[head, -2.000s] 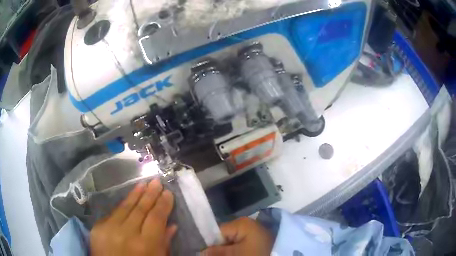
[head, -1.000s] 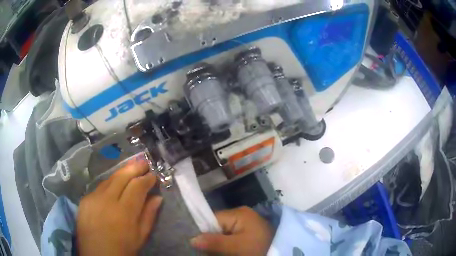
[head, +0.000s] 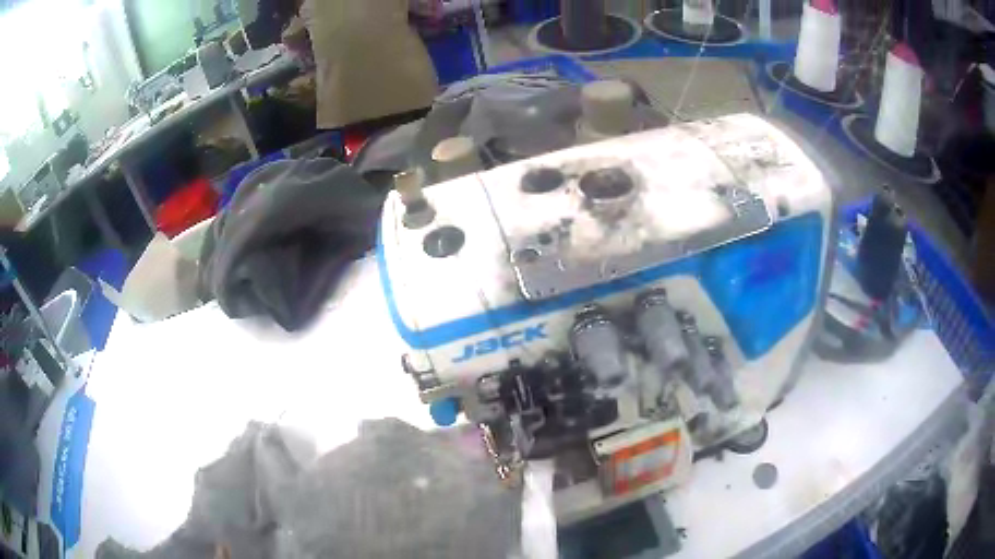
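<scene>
The grey garment panel point(head: 382, 491) lies crumpled on the white table, left of and in front of the needle area of the overlock machine point(head: 611, 218). Its right edge reaches the presser foot point(head: 502, 459). The white edge strip point(head: 538, 508) runs from the foot down to the bottom edge of the picture. A small brownish patch at the bottom edge, on the left part of the panel, may be a fingertip of my left hand; it is too small and blurred to tell. My right hand is out of the picture.
A dark grey cloth heap point(head: 289, 235) lies at the table's back left. Thread cones point(head: 900, 104) stand behind right. Blue baskets point(head: 949, 295) stand right and behind. A person's brown-clothed body point(head: 366, 60) is at the back. The white table point(head: 164, 382) extends left.
The view has lifted and shifted left, bringing in the room and cloth heap. Both hands were on the panel and strip by the foot; now neither shows there. The panel lies more crumpled.
</scene>
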